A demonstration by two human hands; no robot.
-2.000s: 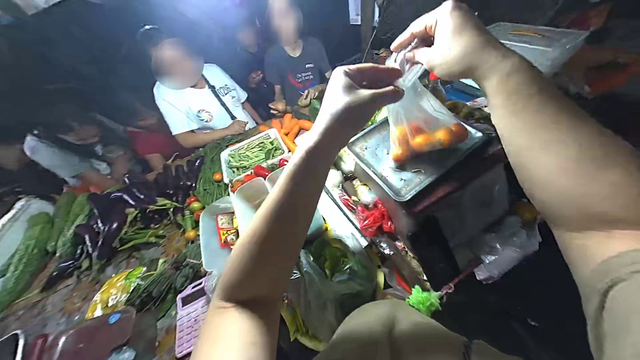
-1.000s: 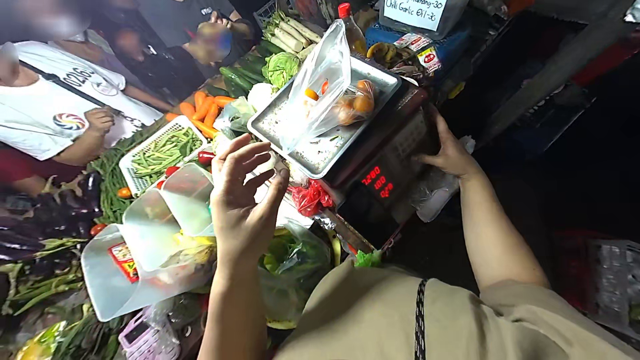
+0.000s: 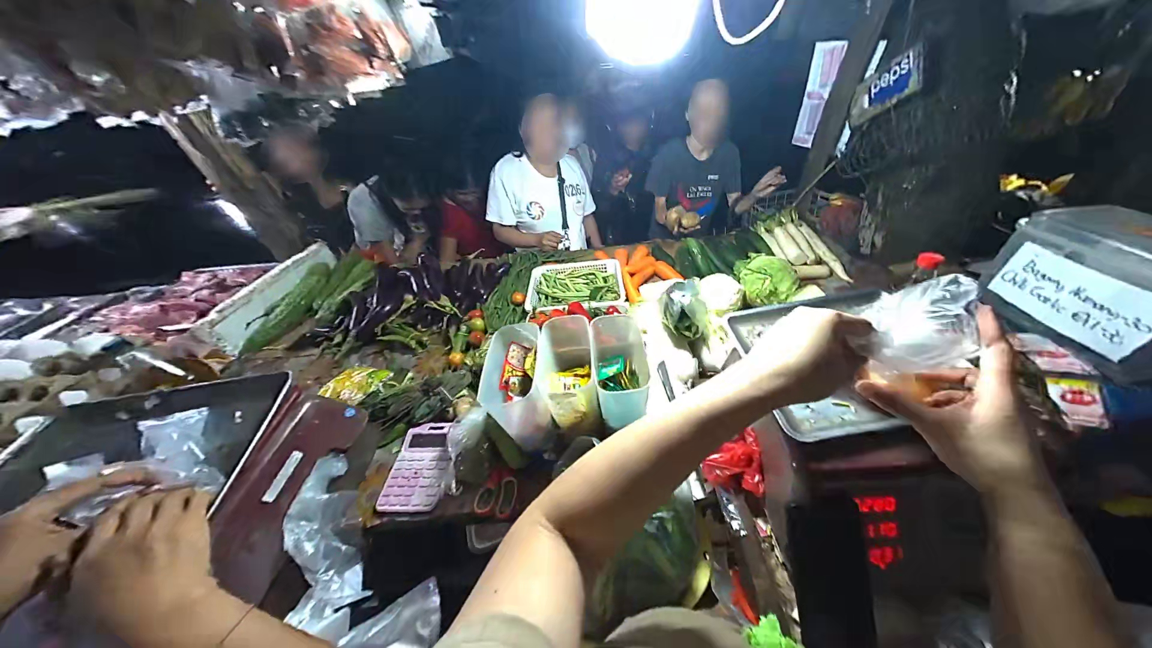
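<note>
A clear plastic bag (image 3: 931, 315) is between my two hands above the metal tray (image 3: 832, 423) of a digital scale (image 3: 909, 531) with red lit digits. My left hand (image 3: 814, 346) grips the side of the bag. Cupped at the bag's lower part is my right hand (image 3: 963, 405), its thumb raised along the plastic. Something orange shows faintly near the bag's bottom, mostly hidden by my right fingers. A red plastic bag (image 3: 733, 463) lies against the scale's left side.
Plastic bins (image 3: 619, 369) with packets, green beans (image 3: 576, 285), carrots (image 3: 641, 268) and eggplants (image 3: 387, 301) cover the stall. A pink calculator (image 3: 417, 468) lies nearer. Another person's hands (image 3: 135, 540) are over a tray at left. Several people stand beyond. A lidded box (image 3: 1080, 279) stands right.
One second ago the bag lay on the scale's tray and my hands were apart. Now both hands are at the bag, raised above the tray. The view has swung upward and left.
</note>
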